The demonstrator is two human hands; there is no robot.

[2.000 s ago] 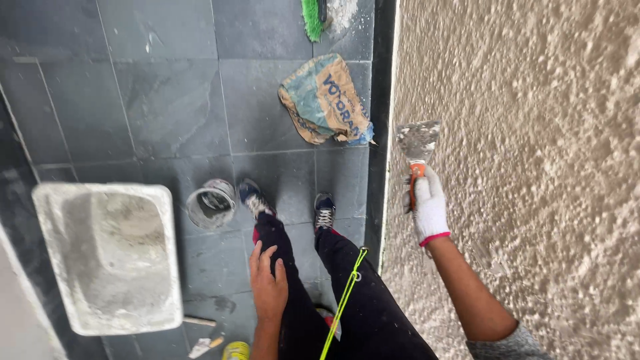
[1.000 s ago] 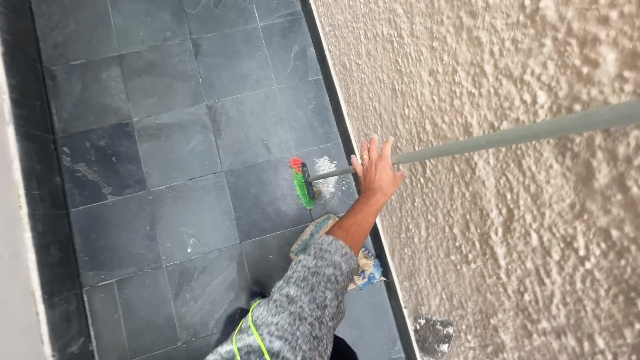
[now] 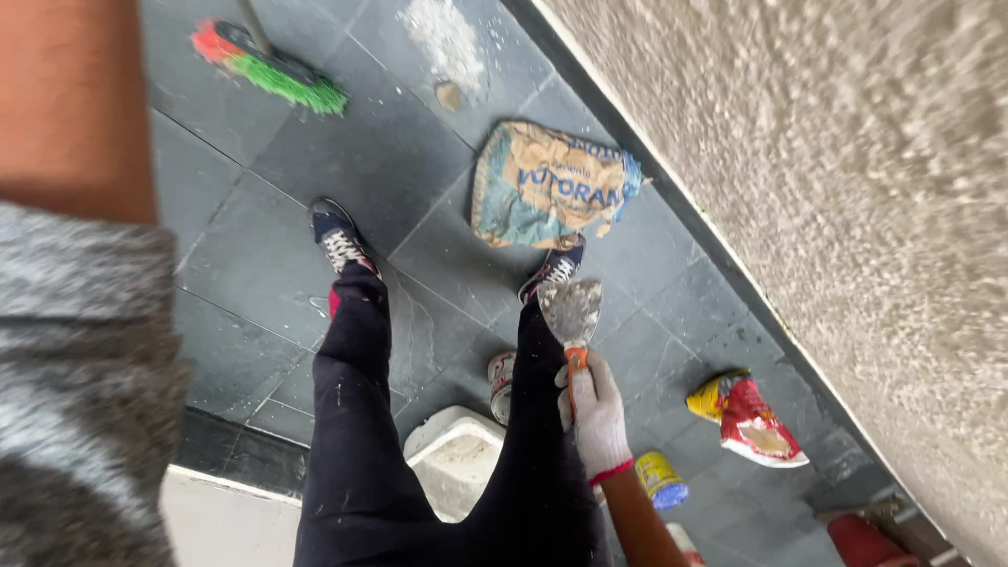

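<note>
My right hand (image 3: pixel 594 413), in a white knit glove with a pink cuff, grips the orange handle of a putty knife (image 3: pixel 572 311); its stained metal blade points away from me, over my shoe and leg. Only my left forearm (image 3: pixel 71 110) and grey sleeve show at the left edge; the left hand is out of the picture. A broom head (image 3: pixel 276 71) with red and green bristles rests on the slate floor at upper left, its pole running out at the top. A crumpled paper cement bag (image 3: pixel 555 185) lies in front of my feet.
White debris (image 3: pixel 449 43) and a small lump (image 3: pixel 448 95) lie beyond the bag. The rough textured wall (image 3: pixel 850 157) rises on the right. Near my legs are a white tub (image 3: pixel 457 461), a bucket (image 3: pixel 502 386), a yellow can (image 3: pixel 660 479) and a red and yellow bag (image 3: pixel 752 421).
The view has swung back toward my feet. The broom head, beside the white debris one second ago, is now farther left of it. My left hand has gone out of view.
</note>
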